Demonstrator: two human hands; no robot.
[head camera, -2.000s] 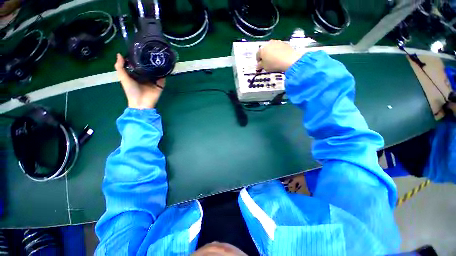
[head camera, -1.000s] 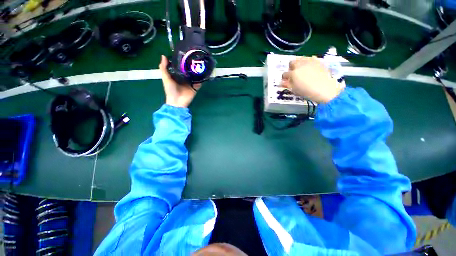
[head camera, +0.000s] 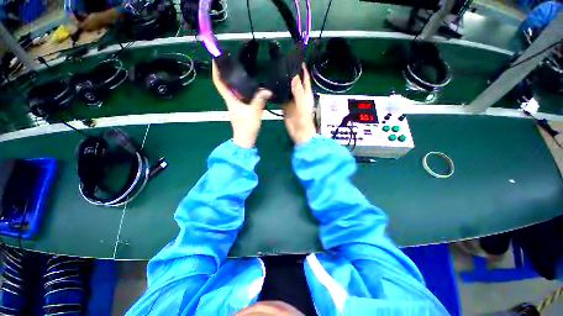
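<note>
A black headset (head camera: 237, 73) is held up between both hands at the top centre, its headband strips glowing pink. My left hand (head camera: 242, 114) holds the ear cup on the left. My right hand (head camera: 300, 111) holds the ear cup on the right. The ear cups are blurred and the top of the headband is cut off by the frame edge. The white headset tester (head camera: 364, 145) stands just right of my right hand, with two red digit rows lit and green knobs. A dark cable runs at its lower front.
Another headset (head camera: 137, 176) lies on the bench at left, its connector beside it. A blue tray (head camera: 46, 197) is at far left, a pale tape roll (head camera: 438, 165) right of the tester. Several headsets lie on the green conveyor behind the pale rail (head camera: 179, 116).
My right hand has left the tester and now holds the headset with my left. The headset has been raised and turned, its strips now pink. The tester's red digits are uncovered.
</note>
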